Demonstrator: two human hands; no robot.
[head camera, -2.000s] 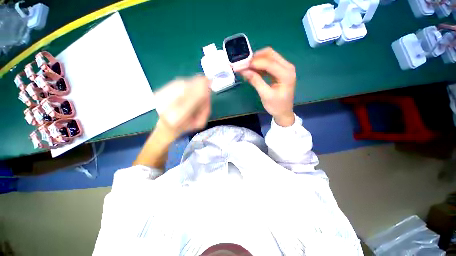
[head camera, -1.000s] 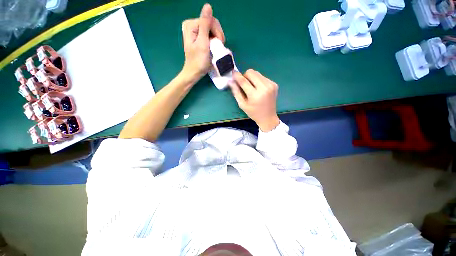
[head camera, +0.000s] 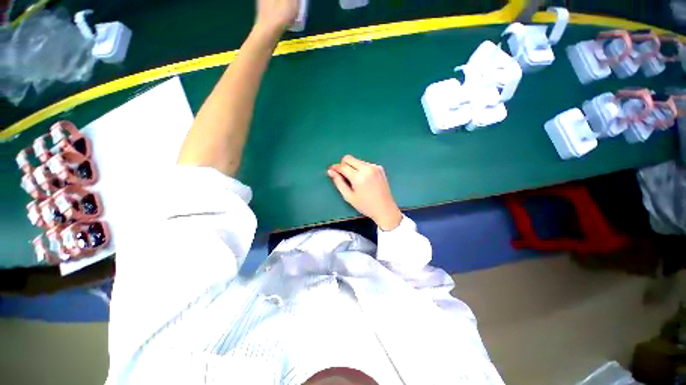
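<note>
My left hand (head camera: 277, 10) is at the top edge over the dark conveyor, partly cut off. A white piece of a display stand (head camera: 300, 16) shows against its right side; the watch screen is not visible. My right hand (head camera: 362, 186) is near the bench's front edge, fingers loosely bent, with nothing visible in it. Pink-strapped smartwatches (head camera: 66, 201) with small white tags stand in rows on the left part of a white board (head camera: 139, 135). White display stands (head camera: 447, 105) are clustered at right.
Stands with pink loops (head camera: 634, 107) are at far right. Yellow edge tape (head camera: 169, 68) divides the green bench (head camera: 301, 135) from the conveyor (head camera: 188, 26). A clear plastic bag (head camera: 47, 56) and a white stand (head camera: 111, 42) lie on the conveyor. A red stool (head camera: 568, 219) is below.
My left hand has moved from mid-bench up past the yellow tape. The watch and stand have left mid-bench. My right hand has let go and sits lower in view. The view has shifted.
</note>
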